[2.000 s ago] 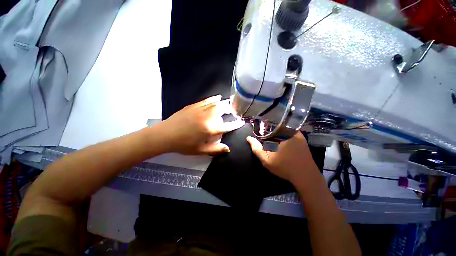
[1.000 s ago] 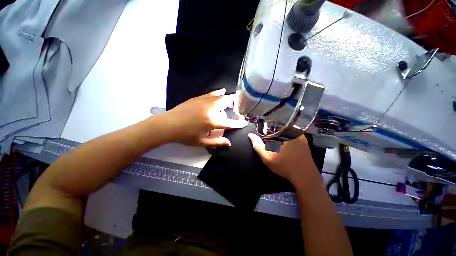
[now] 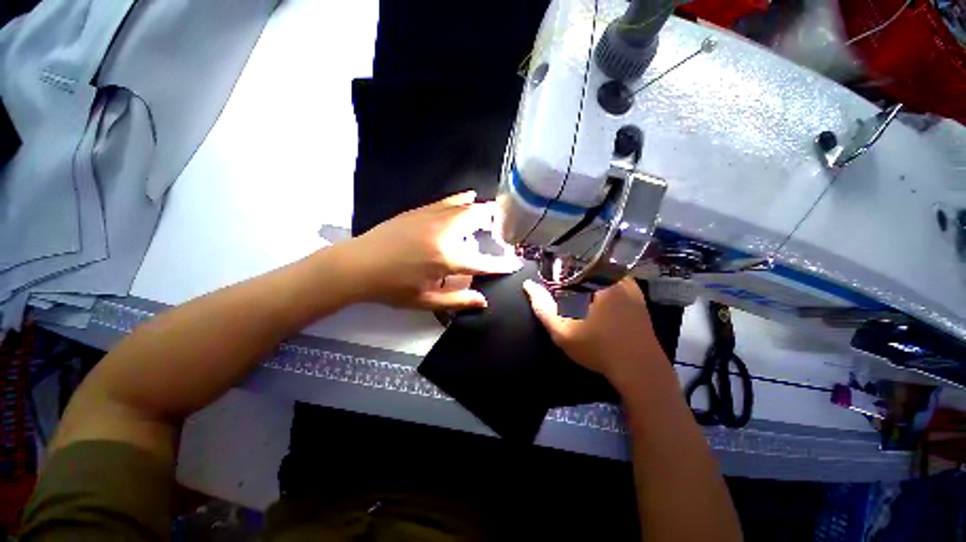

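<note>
A black garment panel [image 3: 498, 355] lies under the needle area, its near corner hanging over the table's front edge and its far part running back left of the machine head. My left hand [image 3: 418, 259] presses flat on the cloth left of the needle, fingers spread. My right hand [image 3: 593, 323] rests on the cloth just right of centre, thumb towards the needle, its fingers partly hidden under the machine. The white sewing machine [image 3: 731, 138] stands over the work. The presser foot [image 3: 551, 267] is small and glared by the lamp.
Pale cut panels [image 3: 53, 180] lie stacked on the left. Black scissors [image 3: 722, 376] lie right of my right hand. The table's grey ruler edge [image 3: 350, 365] runs along the front. A small purple item [image 3: 842, 395] is at far right. Red material [image 3: 911, 58] is behind the machine.
From two seconds ago the camera view has shifted slightly, and the black cloth behind my left hand appears a little changed in position. Both hands keep nearly the same hold on the cloth.
</note>
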